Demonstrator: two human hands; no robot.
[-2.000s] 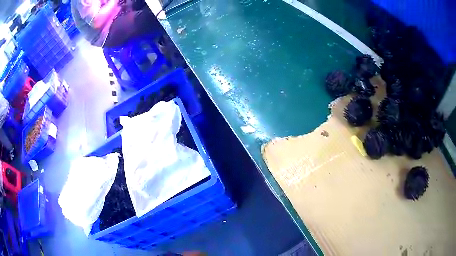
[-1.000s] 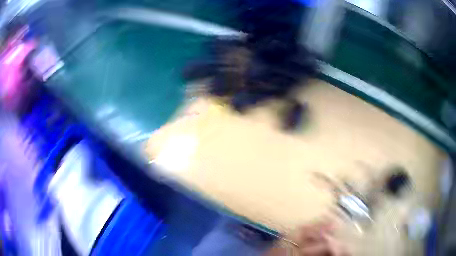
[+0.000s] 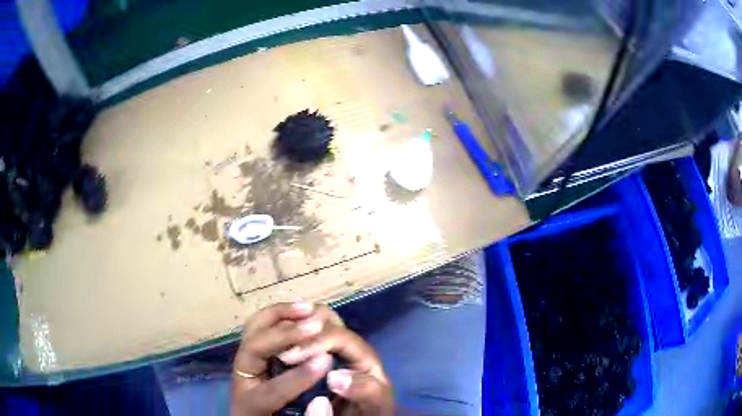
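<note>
My left hand (image 3: 272, 357) and my right hand (image 3: 354, 366) are together at the bottom centre, in front of the mat's near edge. Their fingers close around a black round part (image 3: 305, 398), mostly hidden by them. A ring shows on a left-hand finger. A black spiky part (image 3: 303, 136) stands alone mid-board on the cardboard mat (image 3: 163, 284). A small white oval dish (image 3: 250, 229) lies on the brown stained patch, with a thin pale stick (image 3: 319, 191) beyond it. A squat white bottle with a teal tip (image 3: 413, 165) is to the right.
Black spiky parts (image 3: 49, 175) are piled at left. A slimmer white bottle (image 3: 425, 58) lies by the upright clear panel (image 3: 553, 89). A blue knife (image 3: 482, 158) lies at the board's right. Blue crates (image 3: 521, 325) of black parts are at lower right. A person's arm shows at the far right edge.
The view has swung right, from the left crates and green belt to the board. Both hands are now clearly in view, closed around a black part; earlier only blurred or cut-off skin showed.
</note>
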